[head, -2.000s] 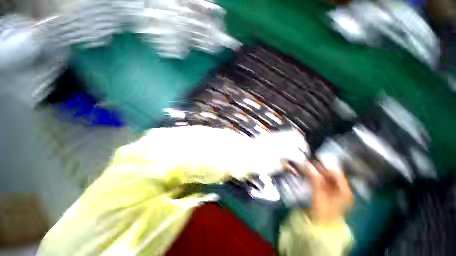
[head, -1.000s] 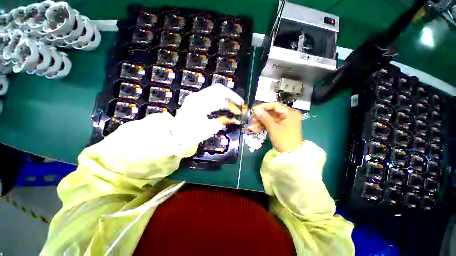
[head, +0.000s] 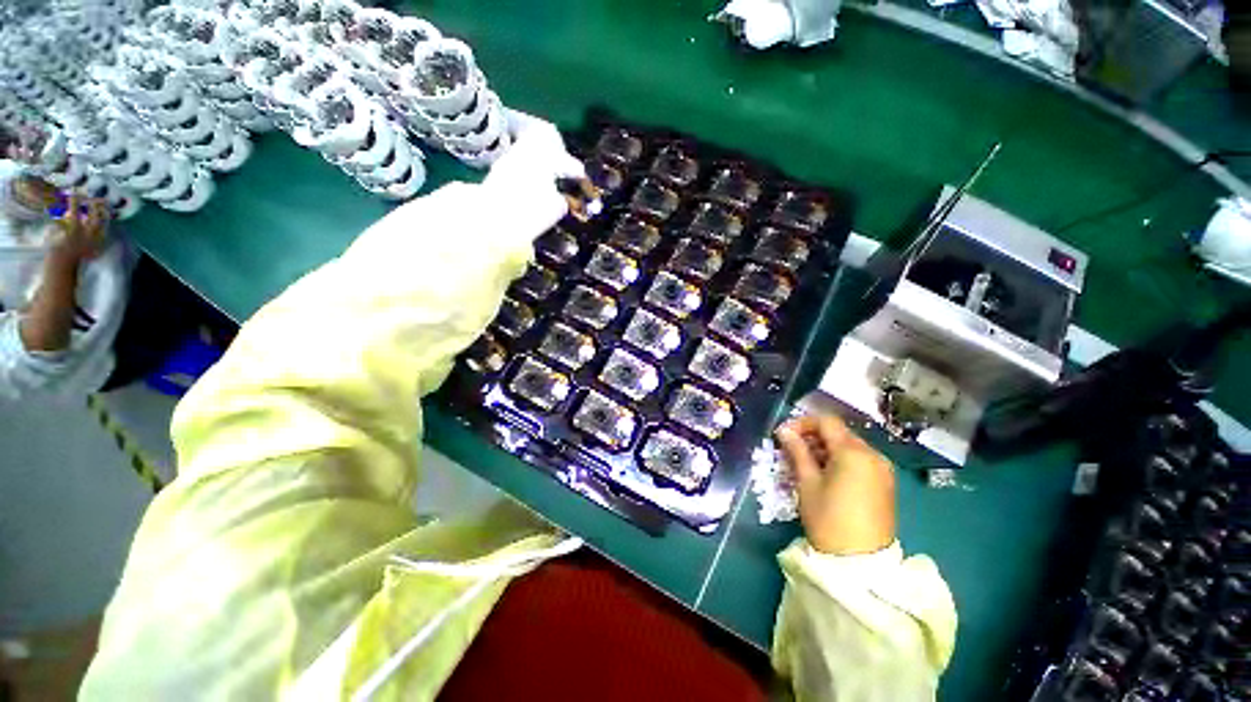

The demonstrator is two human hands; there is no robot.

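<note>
A black blister tray (head: 775,398) lies in front of me with rows of small dark modules (head: 650,331) with silver centres. My left hand (head: 560,176), in a white glove with bare fingertips, is at the tray's far left part, over a module pocket; whether the fingers grip a module is too small to tell. My right hand (head: 842,483), bare, is just right of the tray, its fingertips together at a loose pile of small white parts (head: 774,486). Whether it pinches a white part cannot be seen.
White ring housings (head: 353,128) lean in columns at the far left. A silver-grey machine (head: 1017,274) with a red switch stands right of the tray, beside a black flexible arm (head: 1084,406). A second tray (head: 1161,562) is at the lower right. Another person's arm (head: 58,291) shows at the left edge.
My left hand has moved away from my right hand to the tray's far left part. My right hand has lowered to the white pile. The view has shifted and turned.
</note>
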